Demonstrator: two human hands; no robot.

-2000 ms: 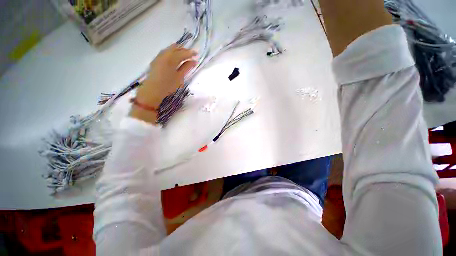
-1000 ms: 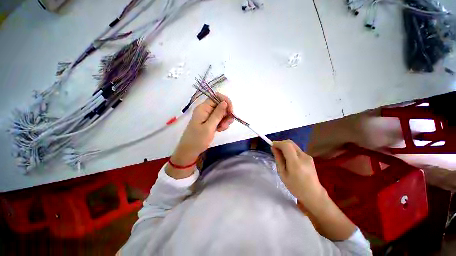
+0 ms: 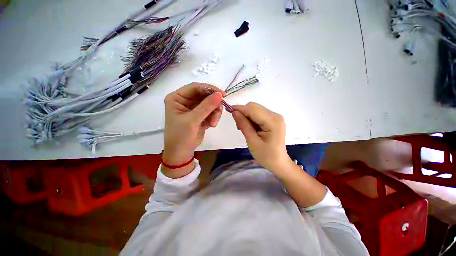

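My left hand (image 3: 192,112) pinches the thin dark and purple core wires (image 3: 227,105) near their ends, in front of the table's near edge. My right hand (image 3: 262,131) pinches the same wires just to the right, fingertips close to the left ones. The white jacket of this cable is hidden by my right hand. The sample cable (image 3: 145,132) lies on the table behind my left hand, its fanned wires showing above my fingertips. Small white bits lie in little piles (image 3: 326,70) beyond my hands. A black connector housing (image 3: 241,29) lies alone farther back.
A large cable bundle (image 3: 82,107) with black bands and a brown-purple wire tuft (image 3: 157,50) lies at left. More cables (image 3: 411,25) and a dark plastic bag (image 3: 446,72) are at right. Red stools (image 3: 400,220) stand below the table.
Two seconds ago my left hand was over the bundle and my right arm reached far forward. Since one second ago, my right hand has moved up the cable, close to my left fingertips.
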